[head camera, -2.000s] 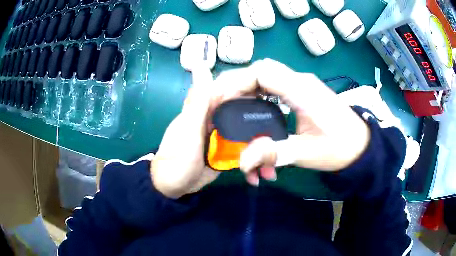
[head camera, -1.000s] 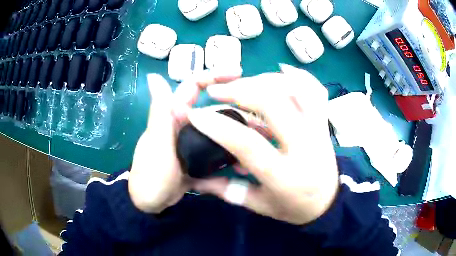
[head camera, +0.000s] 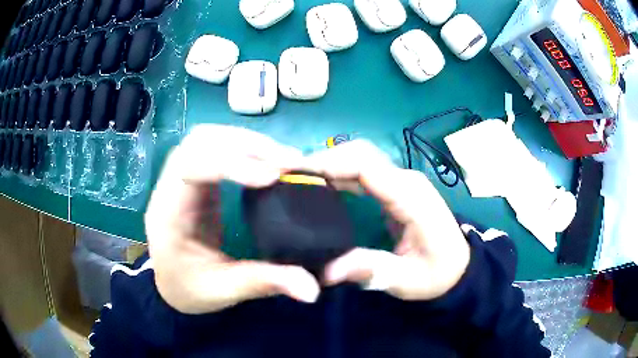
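Observation:
A black charging case is held between my two hands in front of my body, a little blurred. A thin orange-yellow strip shows at its far edge. My left hand grips its left side, with fingers at the far edge and thumb at the near edge. My right hand grips its right side in the same way. A tiny test earbud with a yellow bit lies on the mat just beyond my right fingers.
Several white charging cases lie beyond my hands. The blister tray with black cases is at left. A black charging cable, white crumpled cloth, power supply, red block and long black object are at right.
The black case, earlier open with orange showing, now shows mostly black shell. My hands have shifted to opposite sides of it. The cable and earbud are uncovered, and the view has shifted slightly.

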